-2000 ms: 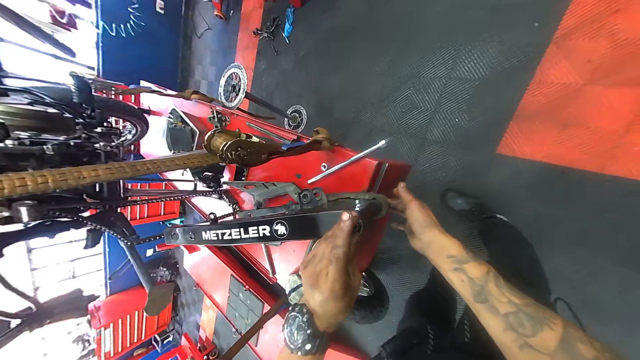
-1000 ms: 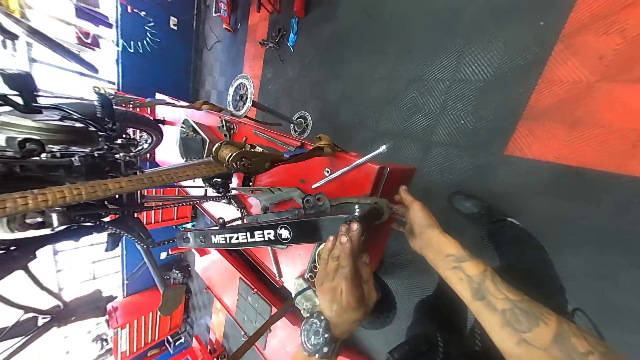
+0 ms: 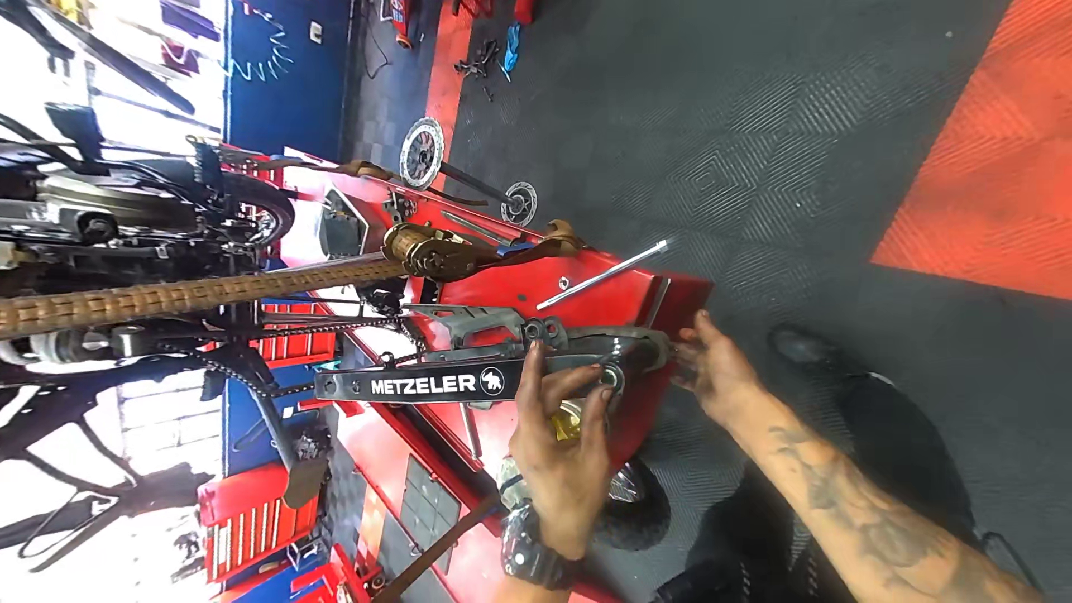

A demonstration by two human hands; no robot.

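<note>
A black motorcycle swingarm (image 3: 435,382) with white maker's lettering lies over a red metal lift table. My left hand (image 3: 561,444), with a dark wristwatch, is over its wider end. The index fingertip is at the swingarm's edge, while thumb and middle fingertip are beside a round pivot bore (image 3: 614,377); nothing clearly shows in that hand. At the very end of the swingarm is my right hand (image 3: 712,360), fingers bent and darkly smudged. Whether they grip the swingarm cannot be told. A dark chain guide or guard (image 3: 477,322) runs along the swingarm.
A long metal bar (image 3: 601,275) lies on the red lift table (image 3: 494,289). A brown ratchet strap (image 3: 201,291) crosses toward a motorcycle (image 3: 100,205). Brake discs on an axle (image 3: 469,180) are beyond the table. A red tool chest (image 3: 260,523) and a tire (image 3: 641,507) are lower in view.
My left hand has gone from lying flat with fingers together to having its fingers spread and bent, and the pivot bore shows between them. My right hand remains at the swingarm's end.
</note>
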